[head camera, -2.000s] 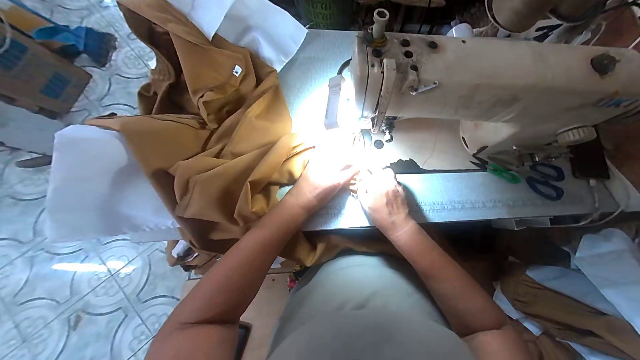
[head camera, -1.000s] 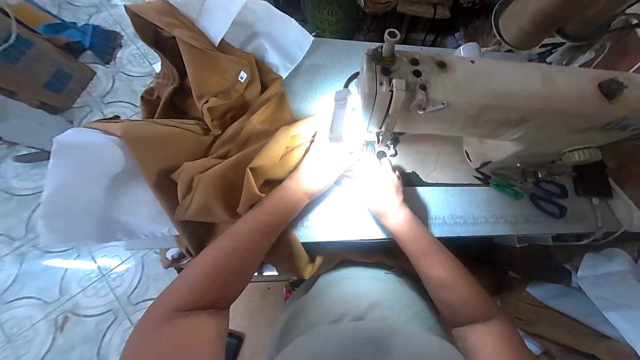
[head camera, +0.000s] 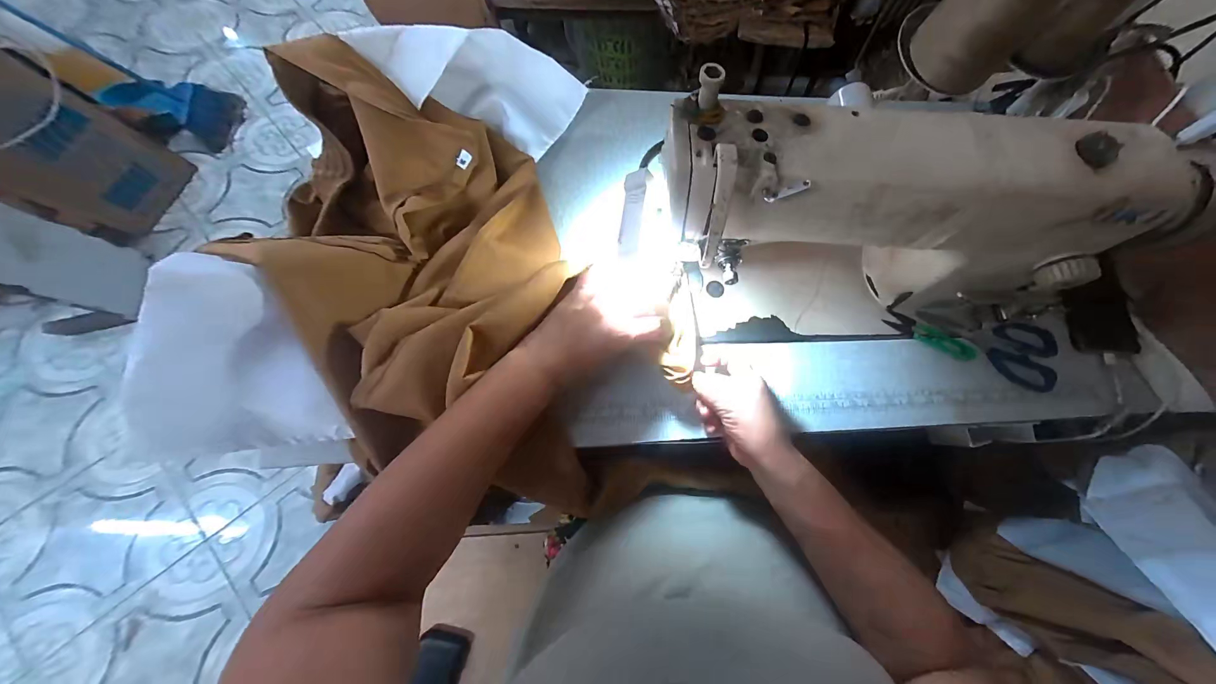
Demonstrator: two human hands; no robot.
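A beige sewing machine point(head camera: 912, 180) stands on the pale work table point(head camera: 855, 380), its lamp glaring over the needle area. Brown fabric point(head camera: 456, 256) with white cloth pieces point(head camera: 503, 76) is heaped left of the needle and hangs over the front edge. My left hand point(head camera: 608, 318) lies on the fabric left of the needle; glare hides its fingertips and whether it grips. Between finger and thumb, my right hand point(head camera: 736, 404) pinches the end of a small gathered strip of brown fabric point(head camera: 679, 356), which runs toward the presser foot.
Green-handled snips point(head camera: 943, 342) and blue-handled scissors point(head camera: 1021, 356) lie on the table to the right, near a dark box-like thing point(head camera: 1097, 313). More brown and white cloth point(head camera: 1064, 589) is piled at the lower right. A cardboard box point(head camera: 95, 161) stands on the floor at the far left.
My right hand has moved away from the needle toward the table's front edge, and a gathered brown strip now shows between my hands. My hands were close together before.
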